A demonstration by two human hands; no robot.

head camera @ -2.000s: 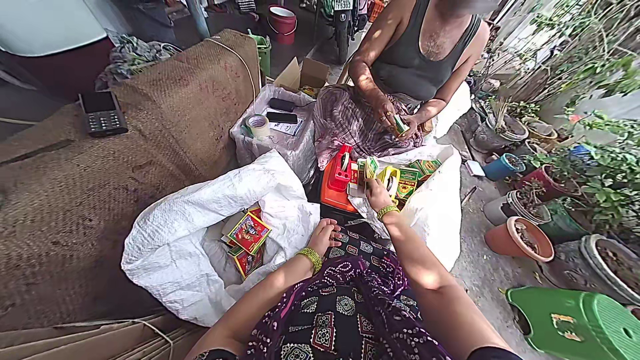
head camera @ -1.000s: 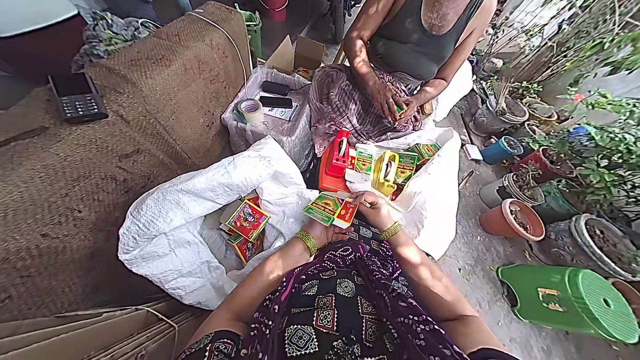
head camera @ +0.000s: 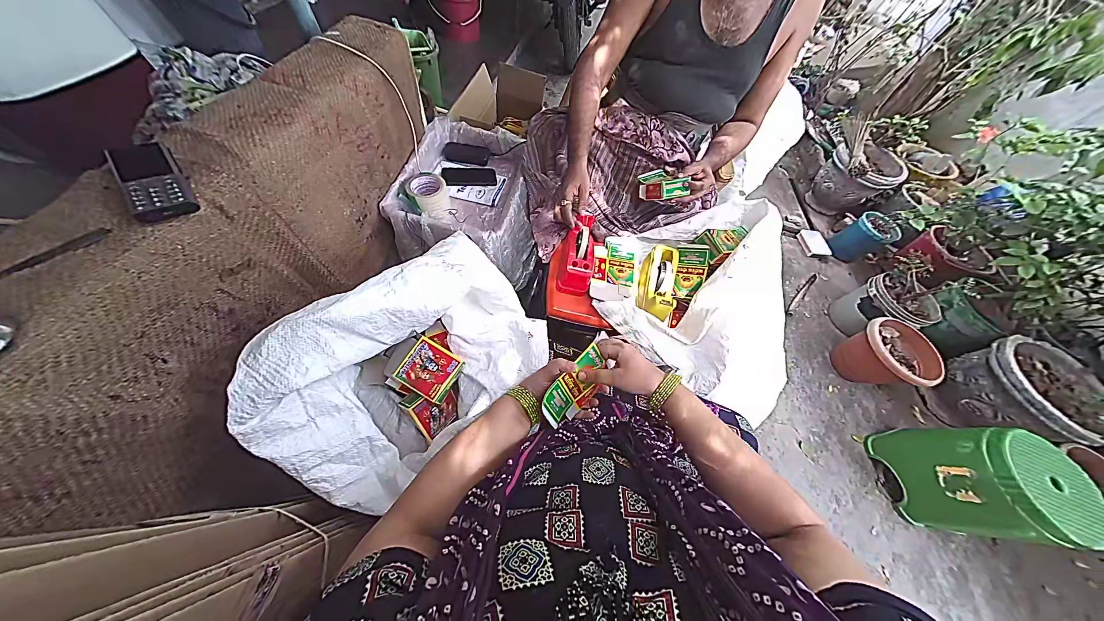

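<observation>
Both my hands meet over my lap on one green, red and yellow printed carton point(head camera: 571, 386). My left hand point(head camera: 543, 379) grips its left side and my right hand point(head camera: 630, 368) its upper right. Left of them, several printed boxes point(head camera: 429, 369) lie in an open white woven sack point(head camera: 328, 345). Ahead are a red tape dispenser point(head camera: 575, 259) on an orange surface point(head camera: 571, 297) and a yellow tape dispenser point(head camera: 659, 280), with green and yellow cartons point(head camera: 692, 272) beside it on another white sack point(head camera: 750, 302).
A person point(head camera: 681, 78) sits opposite, one hand at the red dispenser, the other holding a carton point(head camera: 664, 186). A plastic-wrapped box point(head camera: 466, 216) bears a tape roll point(head camera: 429, 193) and phones. Burlap point(head camera: 259, 198) covers the left; flower pots point(head camera: 887, 352) and a green stool point(head camera: 975, 483) stand right.
My right hand has come back from the cartons near the dispensers to meet my left at the carton over my lap. The other person's one hand has moved to the red dispenser.
</observation>
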